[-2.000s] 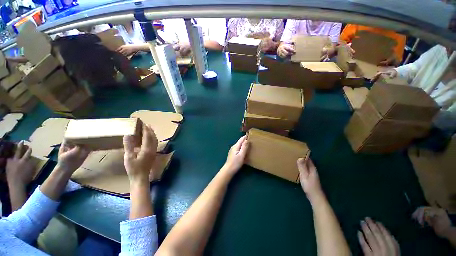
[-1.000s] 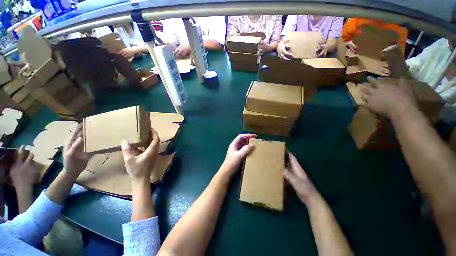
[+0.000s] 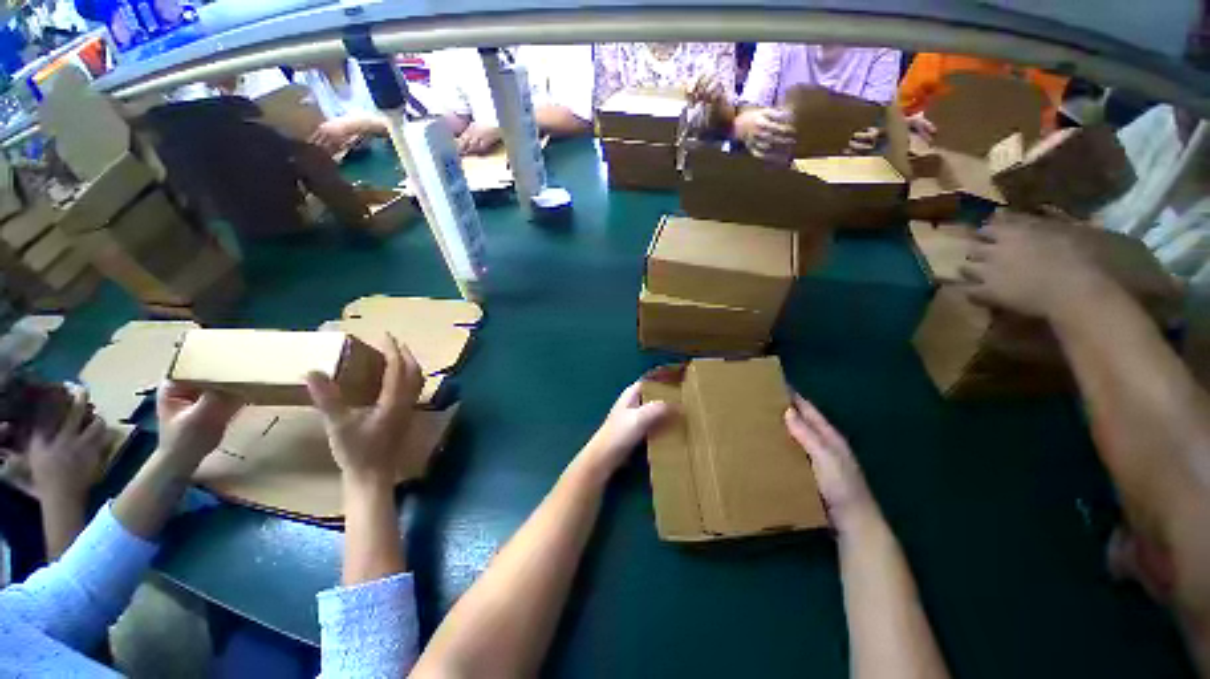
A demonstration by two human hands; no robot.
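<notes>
A closed brown mailer box [image 3: 754, 451] is in front of me above the green table, turned so that a broad face and a narrower side face show. My left hand [image 3: 629, 422] holds its left edge near the upper corner, thumb on the near face. My right hand [image 3: 825, 458] holds its right edge, fingers along the side. Both hands are bare, and their undersides are hidden. Just beyond it stands a stack of two closed boxes [image 3: 721, 272], with the upper one resting on the lower.
The green table [image 3: 557, 312] carries box blanks [image 3: 299, 458] at left and box stacks on both sides [image 3: 975, 338]. A person at left holds another box [image 3: 266, 365]. An arm reaches in from the right [image 3: 1108, 325]. Pale posts [image 3: 445, 199] stand beyond, with people opposite.
The box in my hands has turned so that a side face now shows beside the broad one, and my hands are farther apart. The neighbour's box at left has tilted.
</notes>
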